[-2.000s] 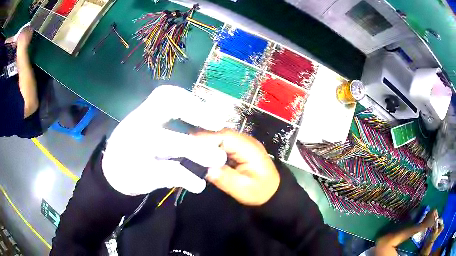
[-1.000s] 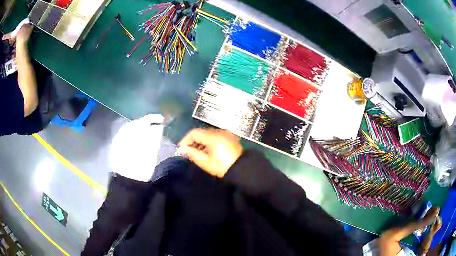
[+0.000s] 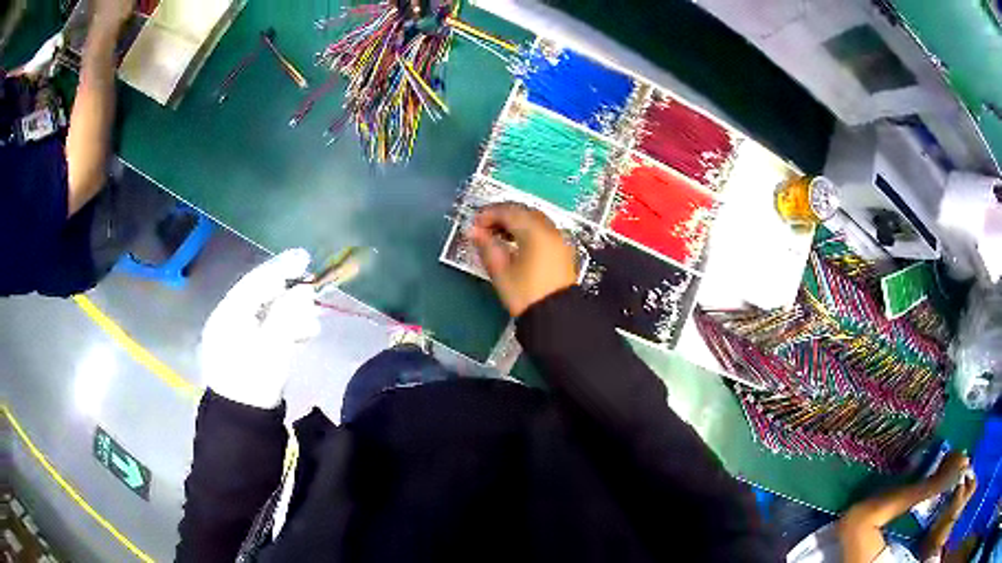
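My left hand (image 3: 258, 330) wears a white glove and is closed on a small wire harness (image 3: 336, 269), held in front of the bench edge. Its yellow, dark and other strands stick out past the fingertips; any housing is hidden. A thin pinkish wire runs right from near the glove. My bare right hand (image 3: 530, 258) is at the white-wire compartment (image 3: 461, 247), covering much of it, with fingers curled; whether it pinches a wire is unclear. The divided tray (image 3: 756, 247) also holds blue wires (image 3: 577, 86), green wires (image 3: 549, 162), dark red wires (image 3: 683, 138), red wires (image 3: 663, 209) and black wires (image 3: 635, 290).
A loose harness pile (image 3: 385, 83) lies left of the tray, stacked harness rows (image 3: 841, 368) lie right. An amber tub (image 3: 797, 200) stands at the tray's far corner beside white equipment (image 3: 884, 192). A coworker's arm (image 3: 90, 121) is at upper left; another person's hands (image 3: 950, 489) are at lower right.
My hands have separated. My gloved left hand has moved left with the harness, now more visible; my right hand has moved up and right to the white-wire compartment. The coworker's arm has shifted.
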